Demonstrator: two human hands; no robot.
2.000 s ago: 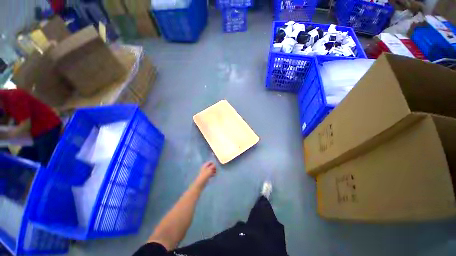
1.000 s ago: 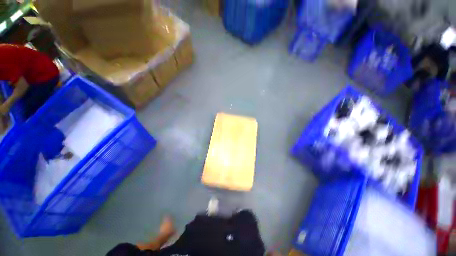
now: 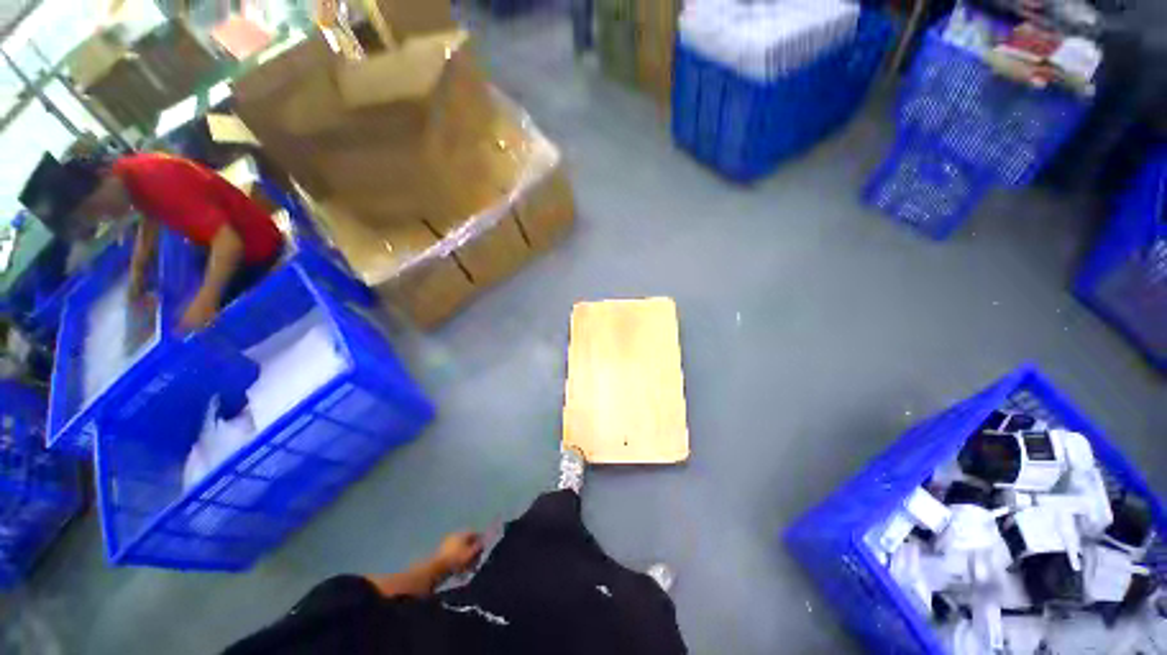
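Observation:
The low dolly (image 3: 627, 381) lies flat on the grey-blue floor in front of me, its tan wood-look top bare. My left shoe touches or overlaps its near left corner. My left hand (image 3: 461, 552) hangs low beside my dark clothing, near the bottom of the view and away from the dolly. It is small and blurred, so I cannot tell whether its fingers are closed or hold anything. My right hand is out of the picture.
Blue crates (image 3: 275, 441) stand at left beside a person in a red shirt (image 3: 198, 211). A stretch-wrapped carton stack (image 3: 448, 275) is behind. A crate of white and black parts (image 3: 1024, 525) stands lower right, with more crates (image 3: 768, 109) at the back.
The view has turned right and moved forward. The dolly now lies straighter ahead, with my left shoe at its near edge. The large open cartons on the right have left the view.

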